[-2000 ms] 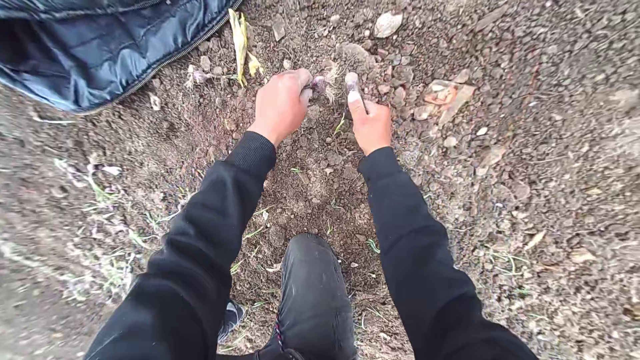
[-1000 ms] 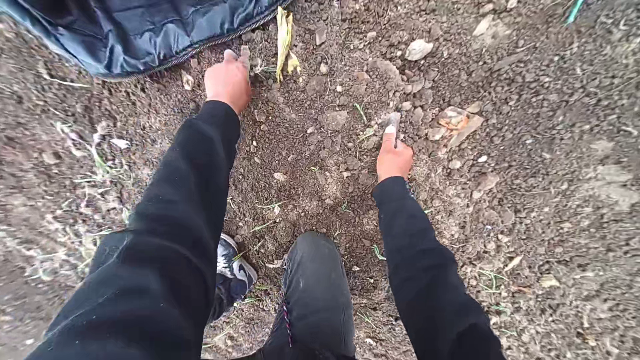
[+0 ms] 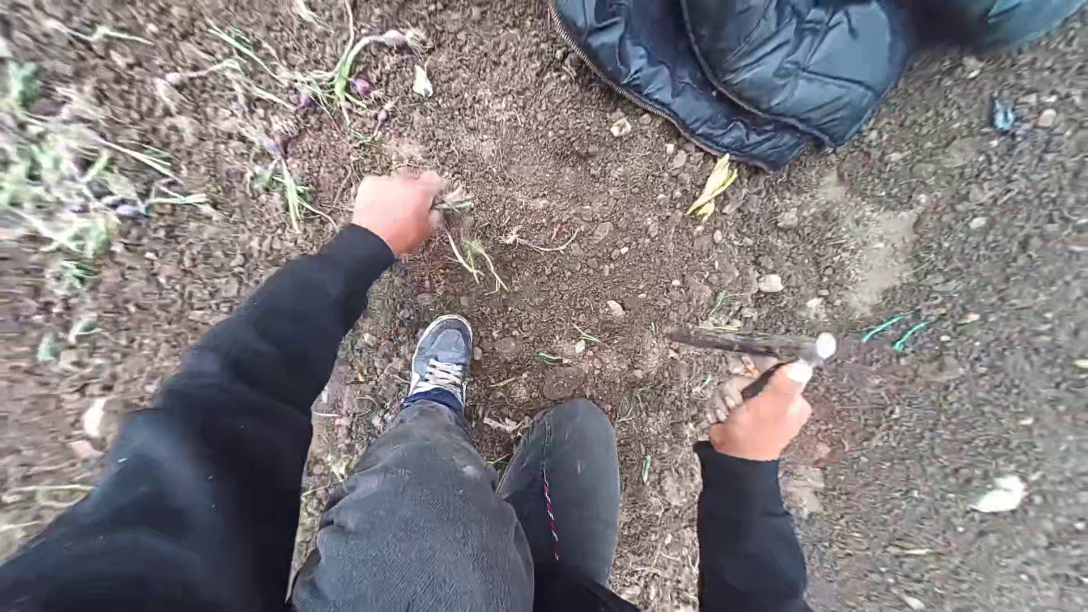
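My left hand [image 3: 398, 211] is closed around a small bunch of plant stems [image 3: 455, 202], just above the soil. My right hand [image 3: 762, 412] grips a dark-handled tool [image 3: 748, 342] with a long, dirty metal part reaching to the left; its exact kind is unclear. Loose bulb plants with purple bulbs and green leaves [image 3: 344, 76] lie beyond my left hand. Thin stems [image 3: 476, 259] lie on the ground close to that hand, and one thin rooted stem [image 3: 544, 245] lies between my hands.
A dark quilted jacket [image 3: 765, 76] lies on the ground at the top. Near its edge is a yellow dried leaf [image 3: 712, 187]. More pulled plants [image 3: 68, 187] are heaped at the far left. My shoe [image 3: 442, 361] rests on the soil, and green strands [image 3: 897, 331] lie at the right.
The view has swung left, bringing the loose bulb plants into sight. My left hand has moved away from beside the jacket and the yellow leaf to near those plants, and now holds stems.
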